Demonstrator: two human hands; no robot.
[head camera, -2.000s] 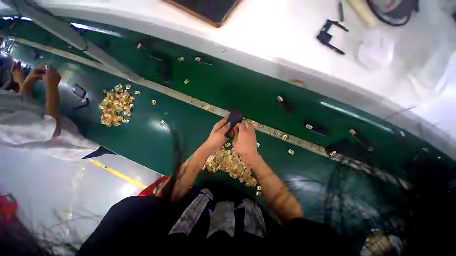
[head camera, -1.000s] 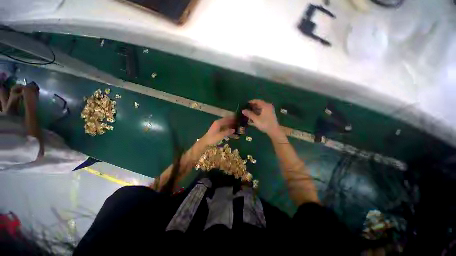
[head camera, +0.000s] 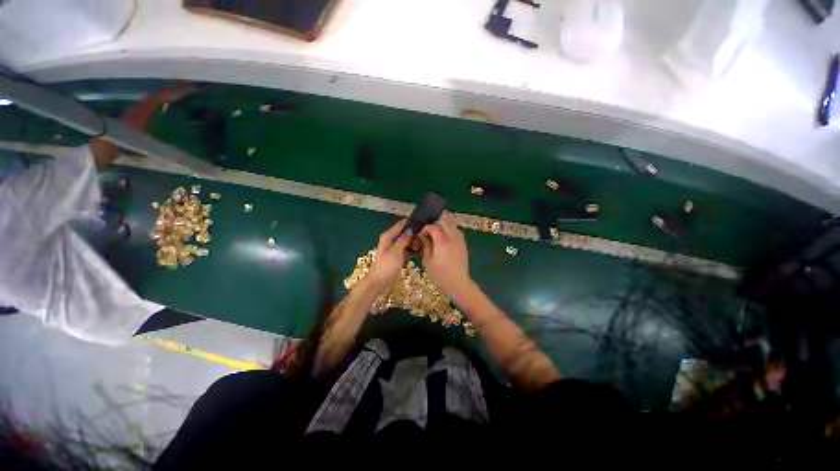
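A dark oblong housing (head camera: 426, 211) is held by both hands above the green surface, by the pale divider strip. My left hand (head camera: 390, 253) grips its lower left side. My right hand (head camera: 445, 246) grips its lower right side. The fingertips meet at its lower end, where a small gold glint shows; whether it is a metal piece held there cannot be told. A loose heap of small gold metal pieces (head camera: 412, 295) lies just below the hands, partly behind the forearms.
A pale divider strip (head camera: 589, 241) crosses the green conveyor (head camera: 304, 221). Single gold pieces and dark housings lie beyond it. A second gold heap (head camera: 181, 227) is at left, beside a neighbouring person's sleeve (head camera: 55, 221). A white shelf (head camera: 414, 55) holds a black bracket (head camera: 507, 23).
My right hand has come back from beyond the strip to meet my left at the housing. The neighbouring person's arm now reaches across the belt. The view has shifted.
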